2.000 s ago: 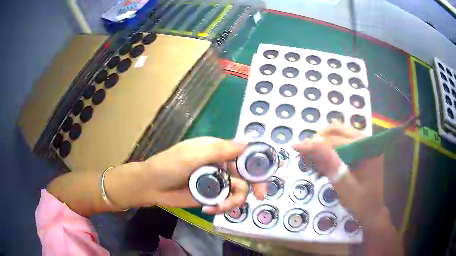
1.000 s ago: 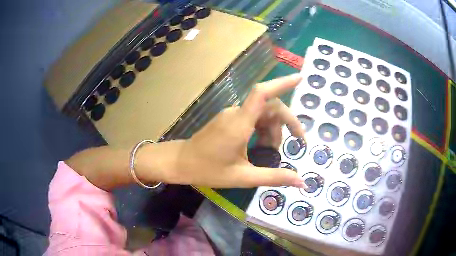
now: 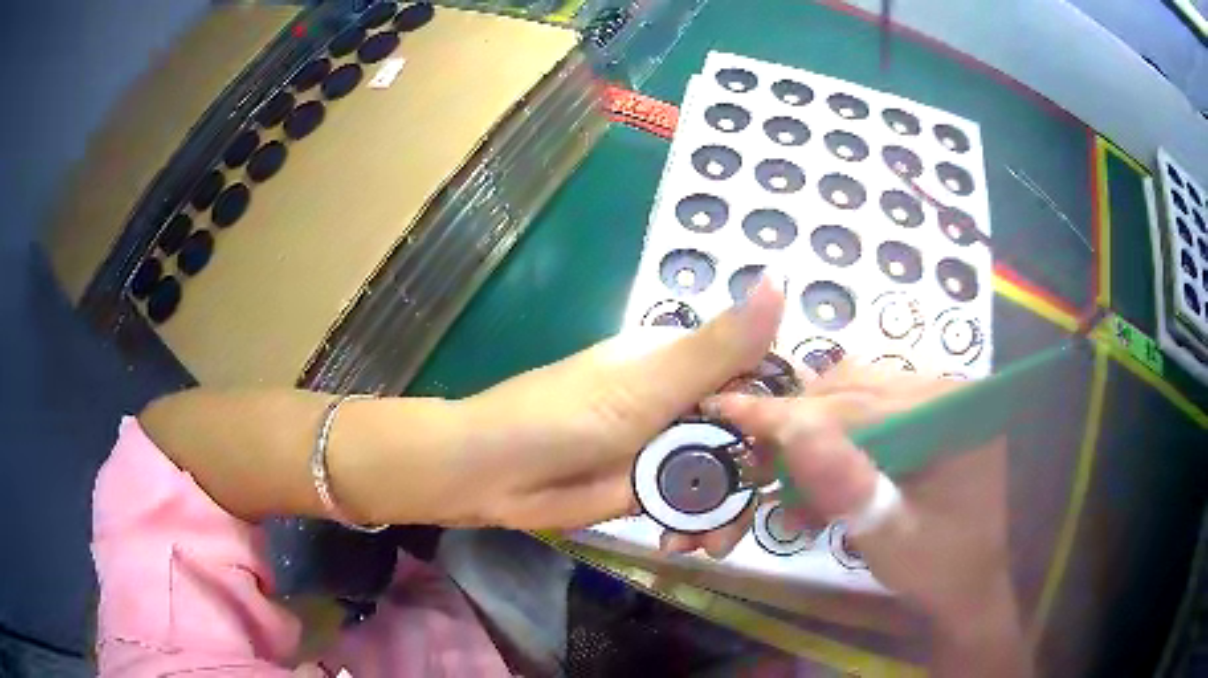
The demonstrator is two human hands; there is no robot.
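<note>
My left hand [image 3: 590, 424] holds a round speaker-like unit [image 3: 693, 480] with a white ring and dark centre, in front of the tray's near part. A second dark round part shows between my hands; whether it is held or in the tray I cannot tell. My right hand [image 3: 868, 484] is blurred, its fingertips close to the held unit, with a green pen-like tool [image 3: 974, 411] in it. The white foam tray [image 3: 676, 199] has rows of round pockets with dark discs. White-ringed units sit in its nearer rows, partly hidden by my hands.
On the left, brown cardboard [image 3: 398, 172] lies on stacked clear trays [image 3: 464, 219] and carries rows of black discs [image 3: 266, 160] and a white label [image 3: 388, 72]. The green mat [image 3: 556, 252] has red and yellow tape lines. Another white tray [image 3: 1183, 252] stands at the far right edge.
A second ago my left hand was empty, fingers apart over the tray; now it holds a unit. My right hand with the green tool is back in view. The camera view has shifted.
</note>
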